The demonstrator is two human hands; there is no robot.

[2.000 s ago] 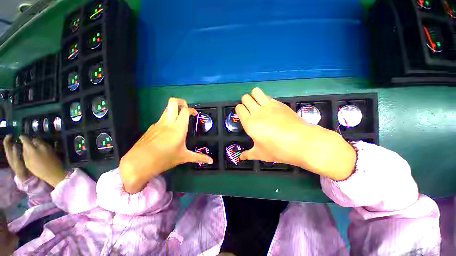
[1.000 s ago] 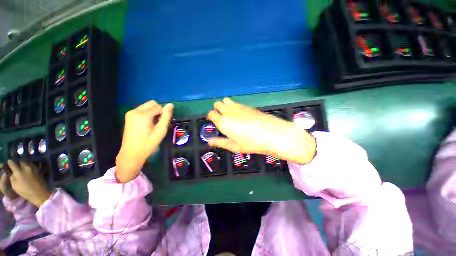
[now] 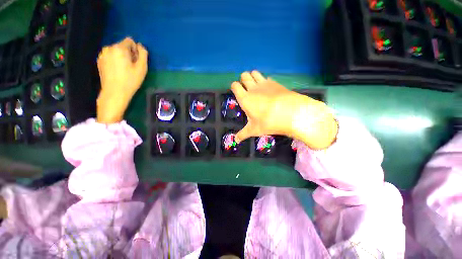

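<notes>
The black foam tray (image 3: 215, 123) lies in front of me, with round gauges in its two rows of pockets. A gauge (image 3: 165, 108) with a red mark sits in the upper left pocket. My right hand (image 3: 268, 109) is spread low over the tray's middle and right, thumb near a lower-row gauge (image 3: 231, 142) and fingers at an upper-row gauge (image 3: 232, 107). It hides some right pockets, and nothing is seen gripped in it. My left hand (image 3: 121, 65) is raised left of the tray with fingers curled. Whether it holds anything cannot be told.
A blue mat (image 3: 218, 38) lies beyond the tray. A stack of filled gauge trays (image 3: 349, 71) stands at the right back, another (image 3: 83, 66) at the left. More low trays show at the far left. A neighbour's pink sleeve (image 3: 439, 187) is at the right edge.
My left hand has moved off the tray to the left and away from me, fingers curling. My right hand has shifted right along the tray, uncovering left pockets. The view has also shifted.
</notes>
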